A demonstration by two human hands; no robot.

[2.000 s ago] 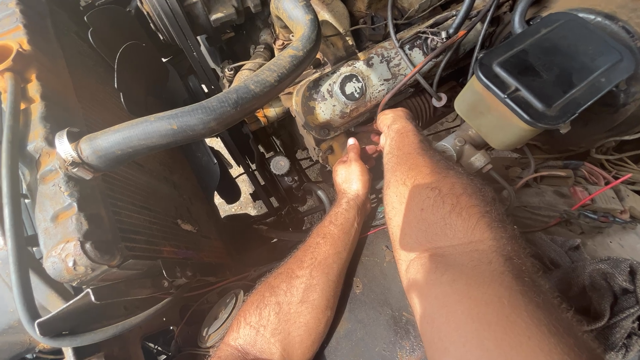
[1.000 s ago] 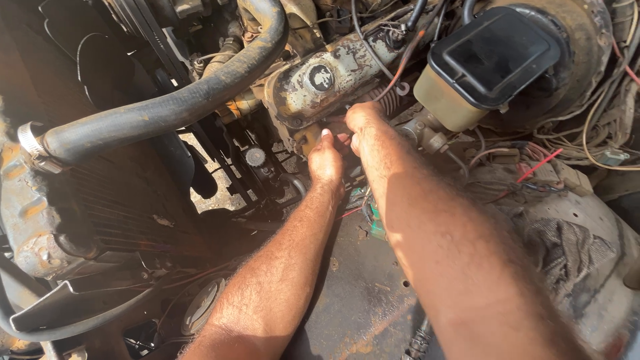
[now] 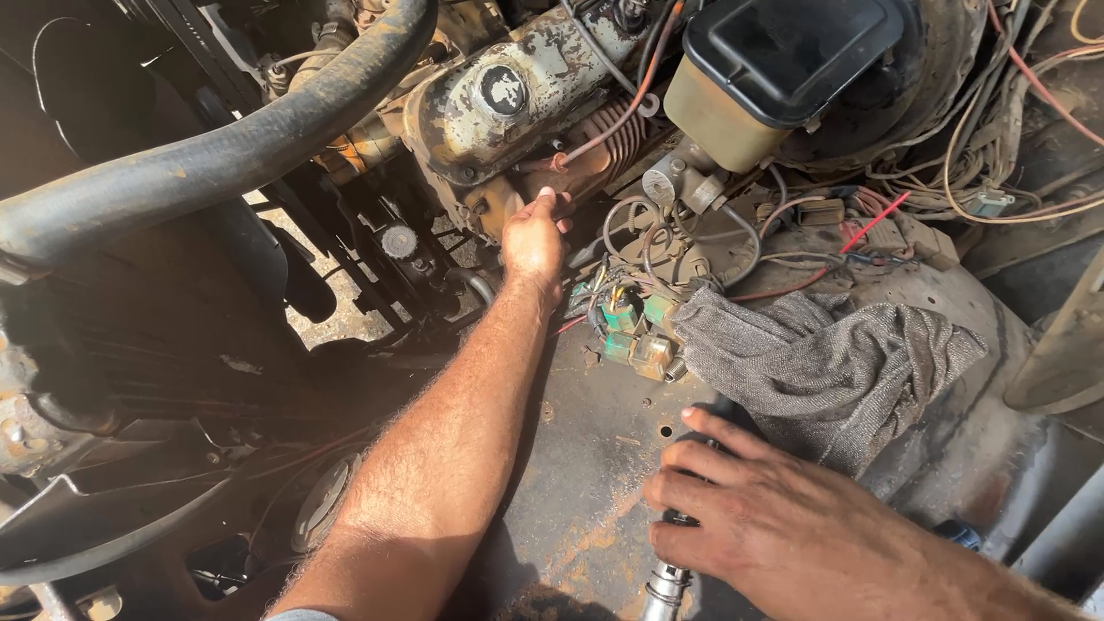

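My left hand [image 3: 535,237] is at the side of the engine, just below the worn valve cover [image 3: 509,95], by a rusty manifold [image 3: 586,164]. Its fingertips are partly hidden, so I cannot tell whether they hold something. My right hand [image 3: 733,492] lies over a metal ratchet-like tool [image 3: 668,586] on the inner fender panel [image 3: 595,457], fingers spread across it; most of the tool is under the hand. A grey rag [image 3: 819,362] sits just above the right hand. An orange-brown lead [image 3: 634,108] runs down to the engine's side near my left hand.
A thick radiator hose [image 3: 216,159] crosses the upper left. The brake fluid reservoir [image 3: 742,129] with a black lid stands at the upper right. Relays or connectors [image 3: 634,336] with loose wires lie between my arms, and more wires [image 3: 975,155] run along the right.
My right hand has left the engine's side, where it was beside my left hand, and is now down on the tool on the fender panel. My left hand stays by the engine.
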